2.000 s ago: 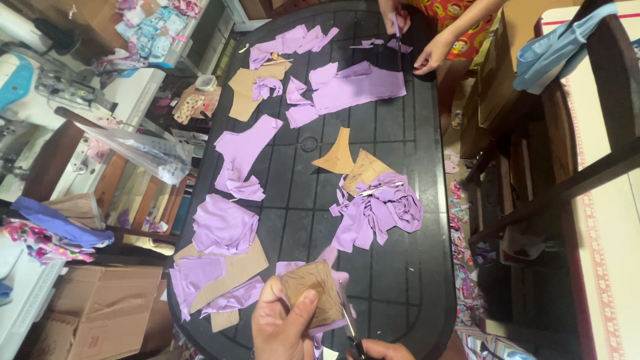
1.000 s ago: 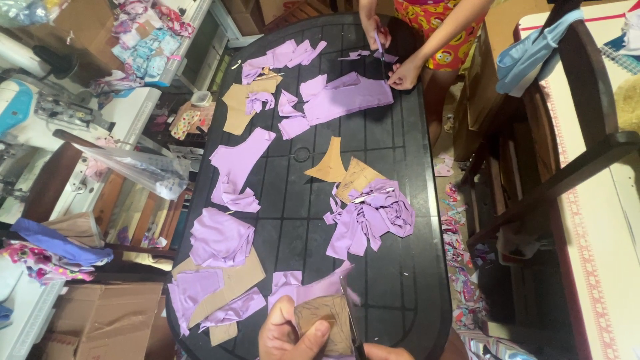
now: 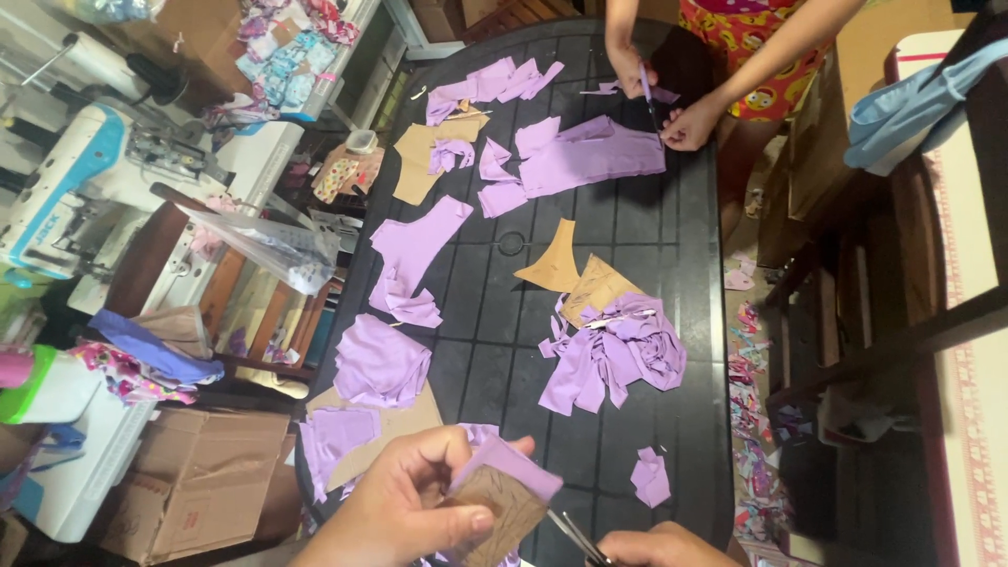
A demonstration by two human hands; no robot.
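Observation:
My left hand [image 3: 429, 500] pinches a brown cardboard pattern piece [image 3: 500, 504] together with purple fabric [image 3: 508, 465], whose edge extends past the card. At the lower right, my right hand [image 3: 661, 547] grips a pair of scissors [image 3: 579, 539]; their blades reach toward the corner of the fabric and card. Whether the blades touch the cloth I cannot tell. A small purple scrap [image 3: 650, 477] lies on the black table [image 3: 488, 315] right of the scissors. Beyond my hands rest a crumpled purple heap [image 3: 614, 354], a folded purple pile [image 3: 382, 362] and a curved tan pattern piece [image 3: 555, 260].
Across the table, a co-worker's hands [image 3: 685, 126] hold scissors at a long purple fabric piece [image 3: 594, 157]. A sewing machine [image 3: 71, 189] stands at left, above a cardboard box [image 3: 197, 480]. Dark wooden chairs [image 3: 835, 315] are at right, with scraps on the floor [image 3: 752, 441] beside the table.
The card and fabric in my left hand have turned, and more purple edge shows. A small purple scrap now lies on the table to the right. The co-worker's hands remain at the far fabric.

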